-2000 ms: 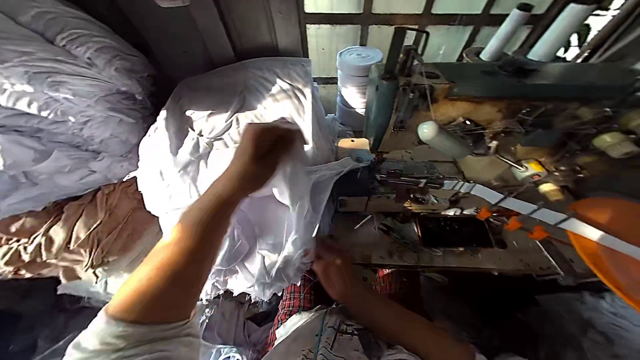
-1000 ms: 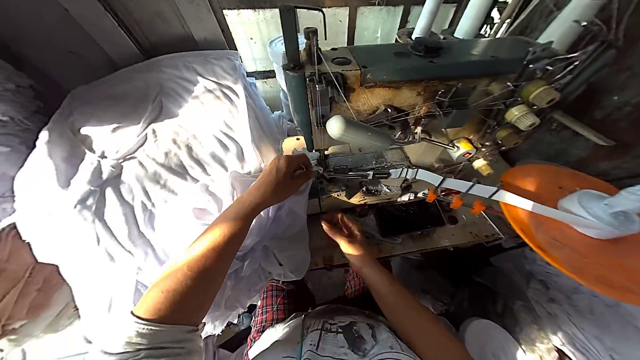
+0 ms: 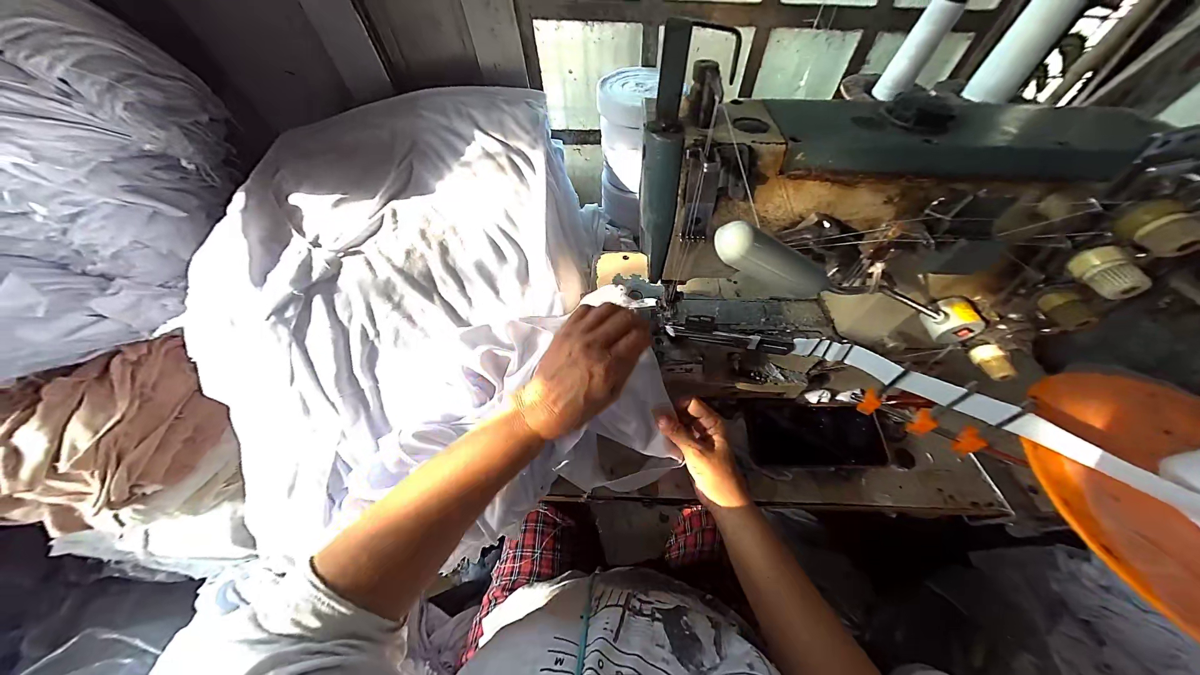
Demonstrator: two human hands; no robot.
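Note:
My left hand (image 3: 592,361) grips white fabric (image 3: 412,272) just left of the needle area of an industrial sewing machine (image 3: 891,141). Close by, below and to the right, my right hand (image 3: 703,445) pinches the fabric's edge between thumb and fingers. The cloth spreads from both hands over a large white heap at the left. From the right, a white fabric strip (image 3: 975,403) runs through a metal folder (image 3: 731,337) toward the needles. Fingers of my left hand hide part of the cloth there.
An orange basin (image 3: 1106,412) stands at the right. A dark phone-like slab (image 3: 816,434) lies on the machine table near the front. Brown fabric (image 3: 122,441) and more white cloth (image 3: 103,178) are piled at the left. Thread cones (image 3: 919,47) rise behind the machine.
My right hand, apart from the cloth and spread one second ago, now holds the fabric's edge. My left hand stays on the cloth by the needles. The view has shifted.

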